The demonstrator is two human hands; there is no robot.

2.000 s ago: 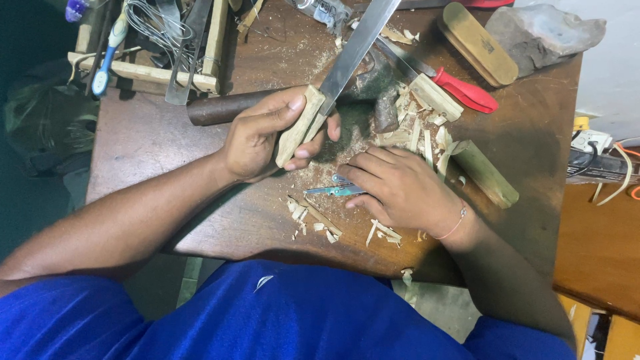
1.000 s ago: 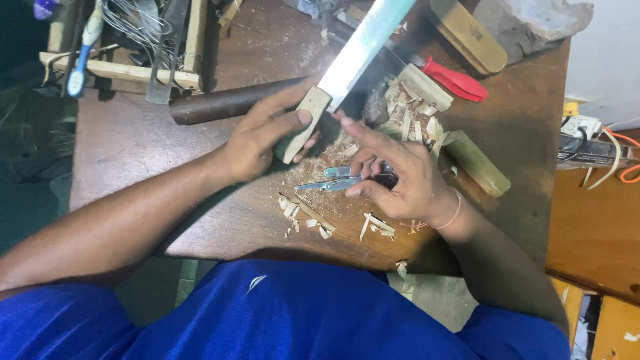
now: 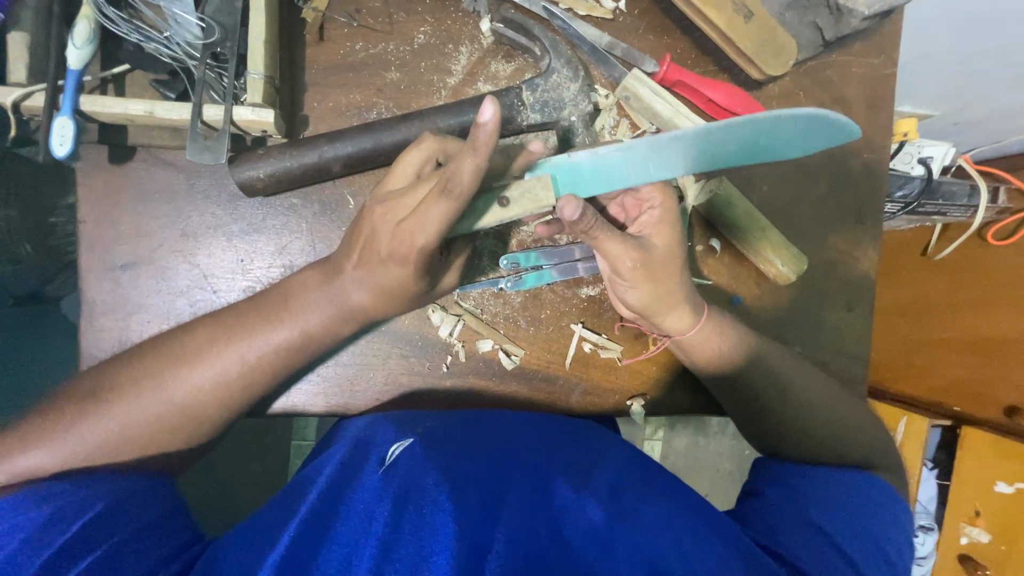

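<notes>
My left hand (image 3: 424, 200) is around the wooden handle (image 3: 512, 203) of a large knife, index finger raised. The broad blade (image 3: 704, 152) points right, its tip lifted toward the upper right. My right hand (image 3: 640, 248) supports the knife where handle meets blade, thumb on the near side and the other fingers partly hidden beneath. Below the handle a folding multi-tool (image 3: 548, 266) lies on the wooden table (image 3: 200, 240), its right end behind my right hand. A claw hammer (image 3: 376, 148) rests behind my hands, its head dusted with sawdust.
Wood shavings (image 3: 480, 328) lie near the front edge. At the right are a bamboo piece (image 3: 752, 228), a red-handled tool (image 3: 708, 90), a wooden block (image 3: 740, 32) and a grey stone (image 3: 836, 20). A wooden tray (image 3: 144, 114) with wire and a toothbrush (image 3: 70, 96) is upper left.
The knife has swung from pointing steeply up to pointing right, nearly level. My right hand, earlier by the multi-tool, now holds the knife too. The view is closer.
</notes>
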